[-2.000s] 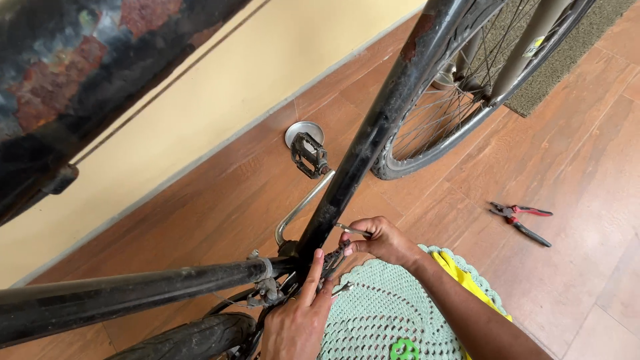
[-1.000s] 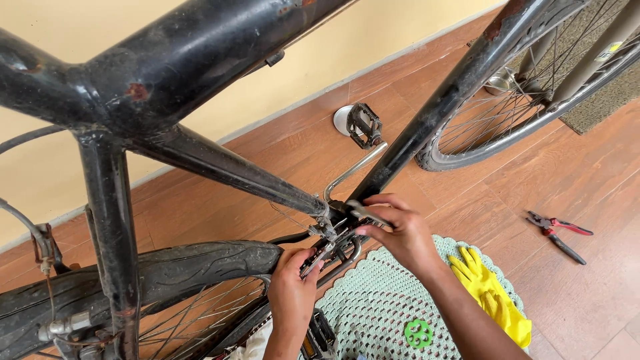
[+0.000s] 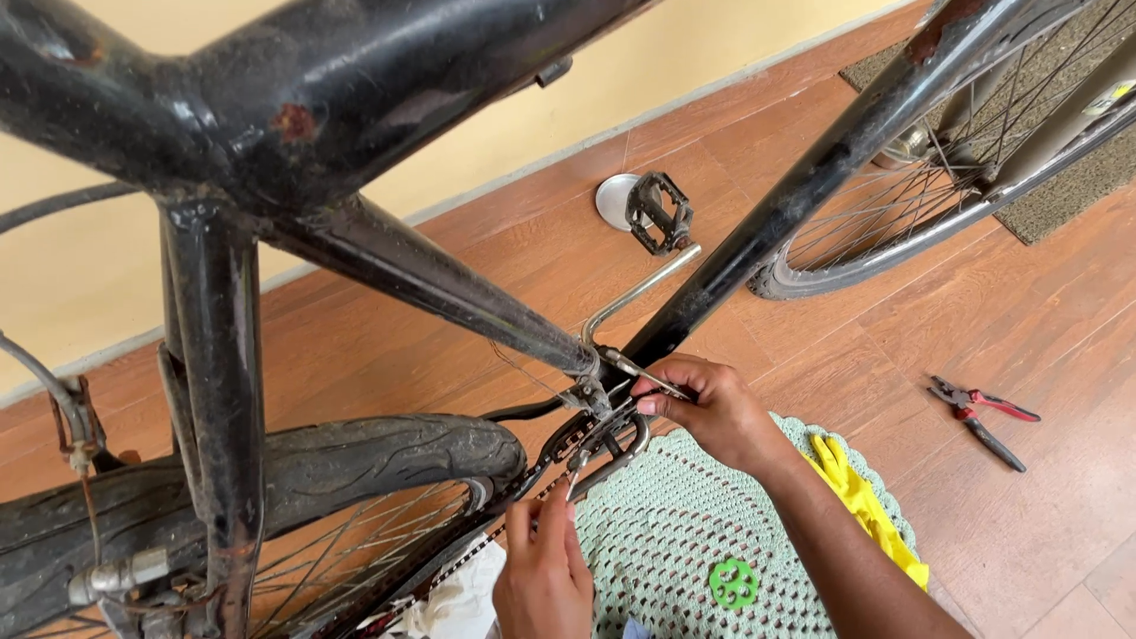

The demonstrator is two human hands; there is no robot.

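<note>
Near the bottom bracket of a black bicycle frame, my right hand grips a slim metal wrench, its far end by the base of the seat tube. Lower left, my left hand pinches a thin metal tool whose end meets the front derailleur area beside the chain. The front derailleur sits between the hands, partly hidden by them. A silver crank arm rises behind it to a black pedal.
A mint crocheted mat lies under my hands, with a green disc and yellow rubber gloves on it. Red-handled pliers rest on the tiled floor at right. The rear tire is at left, the front wheel at upper right.
My hands, close together at the crank area two seconds ago, are now farther apart. My left hand has moved down from the derailleur area. The view has shifted, showing more of the rear frame.
</note>
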